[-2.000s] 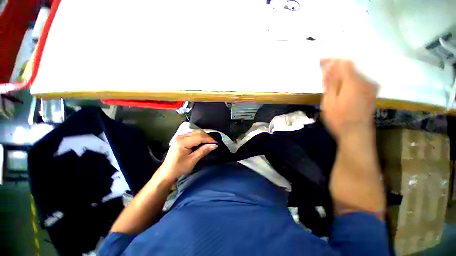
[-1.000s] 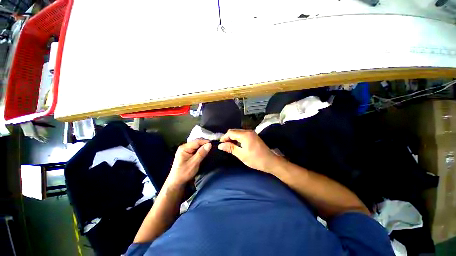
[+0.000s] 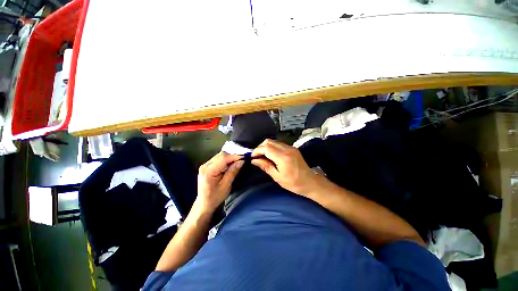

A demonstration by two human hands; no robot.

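Observation:
A black-and-white garment piece [image 3: 235, 148] lies bunched in my lap, below the table edge. My left hand [image 3: 218, 177] pinches its black cloth between thumb and fingers. My right hand [image 3: 288, 166] pinches the same cloth just to the right, the fingertips of both hands nearly touching. A white part of the cloth shows just beyond the fingertips. The exact seam or edge between the fingers is too small to see.
The white table [image 3: 187, 62] spans the view ahead, with a red basket [image 3: 28, 85] at its left end. A black bin [image 3: 91, 210] with black and white pieces stands at left. A garment pile [image 3: 386, 153] lies at right, beside a cardboard box [image 3: 507, 187].
My right hand has come down from above the table to the cloth beside my left hand. Over the last second both hands stay pinched there, and the view shifts slightly.

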